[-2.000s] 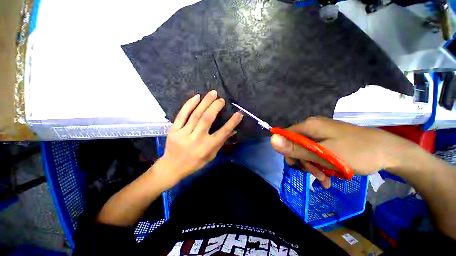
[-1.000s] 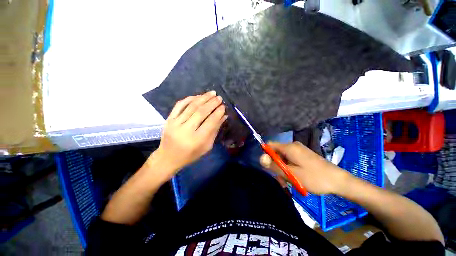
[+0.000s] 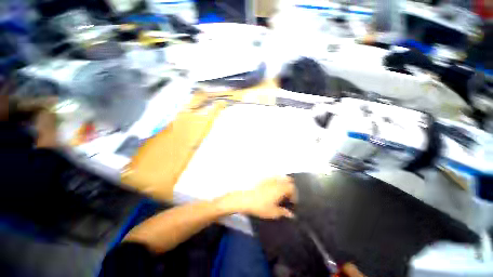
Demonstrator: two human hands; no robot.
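The picture is badly blurred. A dark garment panel [image 3: 373, 216] lies on the white table and overhangs its front edge. My left hand [image 3: 270, 197] is at the panel's left edge with fingers curled down; whether it pinches the cloth is blurred. My right hand [image 3: 351, 270] is mostly cut off by the bottom edge, at the red handles of the scissors [image 3: 322, 250]. The scissors' silver blade points up and left over the panel, below and right of my left hand. The slit in the panel cannot be made out.
A white sewing machine [image 3: 384, 127] with blue trim stands behind the panel. Tan cardboard [image 3: 162, 157] lies along the left of the white table [image 3: 248, 146]. Another person's dark sleeve [image 3: 48, 167] is at far left. A white object [image 3: 446, 262] is at lower right.
The view has swung up and left, showing more of the workshop. My hands and the scissors now appear lower and further right, with my right hand mostly out of the picture.
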